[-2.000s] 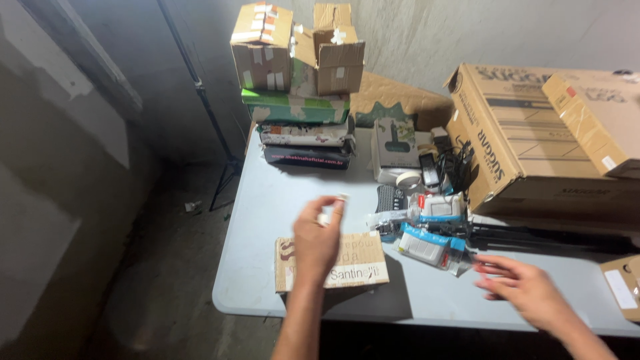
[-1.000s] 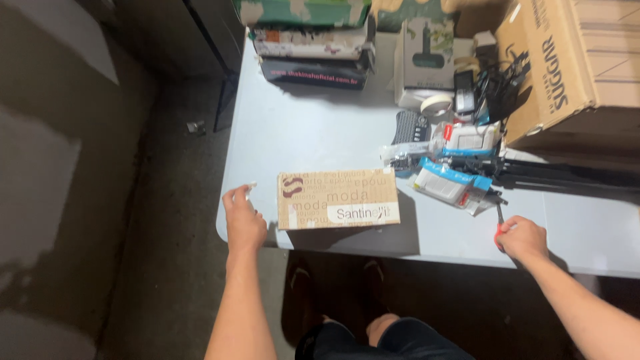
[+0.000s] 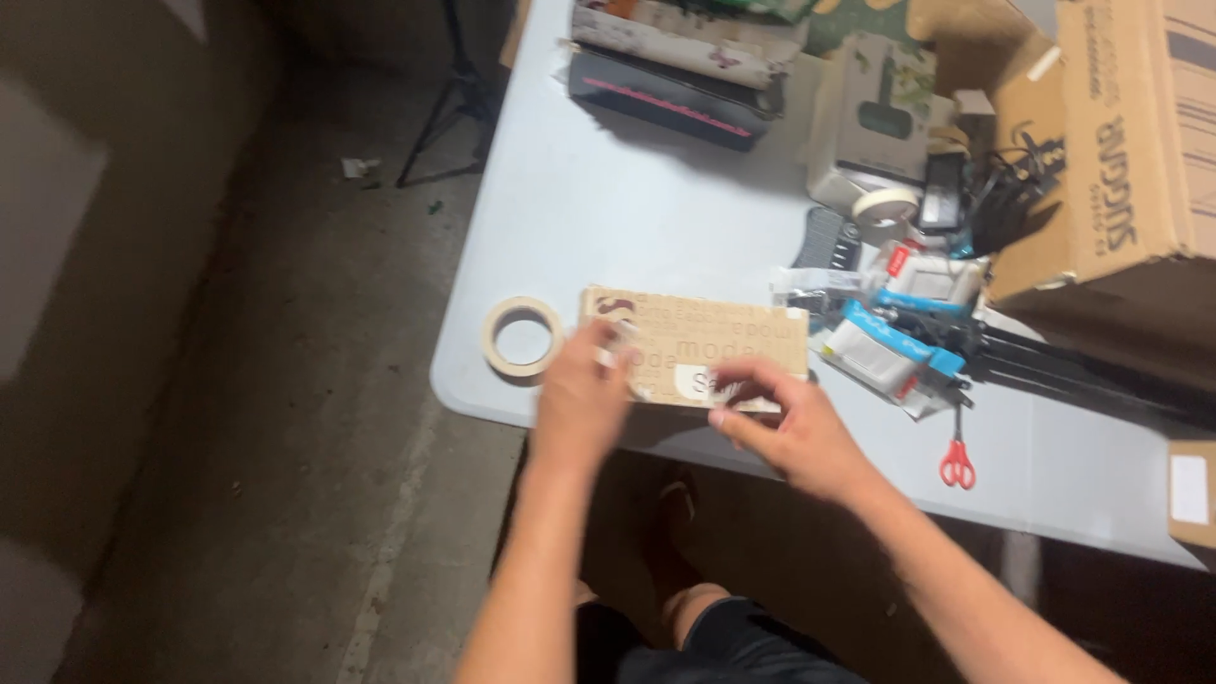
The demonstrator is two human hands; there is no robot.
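Observation:
A printed cardboard box (image 3: 703, 328) lies flat near the table's front edge. My left hand (image 3: 584, 389) is over its left end, blurred, with a small pale piece at the fingertips that could be tape. Over the box's front right part is my right hand (image 3: 793, 418), fingers curled and apart, nothing seen between them; whether it touches the box is unclear. A roll of masking tape (image 3: 494, 337) lies flat at the left of the box. Red-handled scissors (image 3: 958, 464) rest on the table to the right, their blades pointing away from me.
Behind are a dark box (image 3: 665, 100), a grey product box (image 3: 869, 123), a second tape roll (image 3: 885, 205) and a large cardboard carton (image 3: 1130, 142). Packaged items (image 3: 883, 356) and black tripod-like legs (image 3: 1073, 366) lie at the right. A tripod stand (image 3: 461, 95) stands on the floor.
My right hand has let go of the red scissors and moved left to the box. My left hand has come from the table's left side to the box's left end. The view has shifted.

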